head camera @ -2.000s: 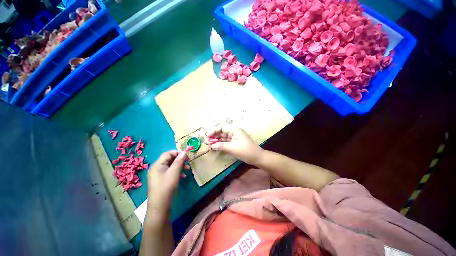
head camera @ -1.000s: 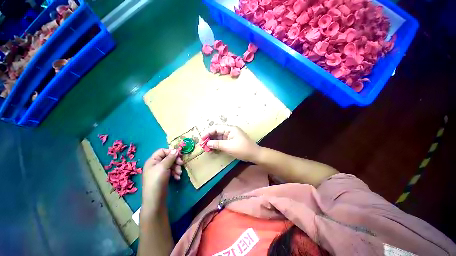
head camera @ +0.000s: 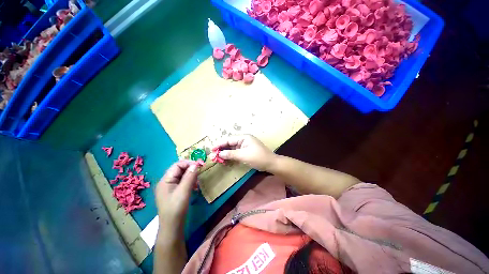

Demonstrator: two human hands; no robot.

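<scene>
My left hand (head camera: 176, 184) pinches a small pink part (head camera: 199, 163) between thumb and finger, at the lower edge of the green cap (head camera: 198, 155). My right hand (head camera: 244, 152) holds another pink part (head camera: 217, 156) in its fingertips, just right of the cap. The two parts are apart. Whether the right one is a single or joined part is too small to tell. The cap sits on the near part of the yellow cardboard sheet (head camera: 214, 107). A pile of small pink parts (head camera: 128, 188) lies at left.
A large blue tray (head camera: 321, 67) heaped with cupped pink parts (head camera: 348, 32) stands at upper right. A squeeze bottle (head camera: 216, 36) and several cupped parts (head camera: 237, 68) lie beyond the cardboard. Blue bins (head camera: 69, 85) stand at upper left. A white slip (head camera: 150, 232) lies at lower left.
The view has shifted slightly. My left hand has moved its part from over the cap to its near edge. My right hand still holds its part beside the cap.
</scene>
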